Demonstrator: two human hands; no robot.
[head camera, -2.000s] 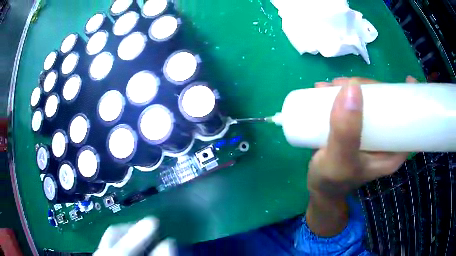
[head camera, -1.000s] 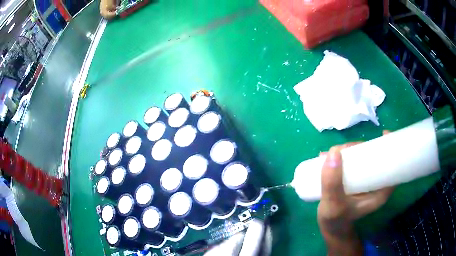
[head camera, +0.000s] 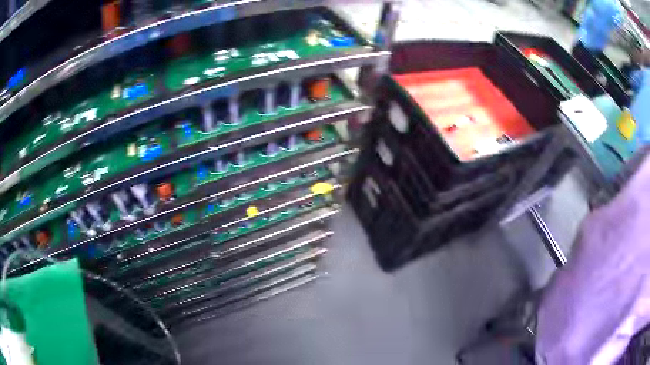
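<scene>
Neither of my hands is in view. Nearest in front of me stands a metal rack (head camera: 285, 115) with several shelves, filling the left half of the view. Green capacitor boards (head camera: 249, 60) lie on its shelves, with small blue and white parts and copper-orange coils (head camera: 319, 88). The lower shelves are blurred. The glue bottle and the board with black capacitors do not show.
Black crates (head camera: 427, 207) stand right of the rack, the top one holding a red-orange slab (head camera: 463, 107). A person in a purple garment (head camera: 606, 278) is at the right edge. A green mat corner (head camera: 53, 314) shows lower left. Grey floor (head camera: 370, 306) lies between.
The view has swung away from the bench to the rack and crates. The bottle, my hands, the capacitor board and the white cloth have left the picture.
</scene>
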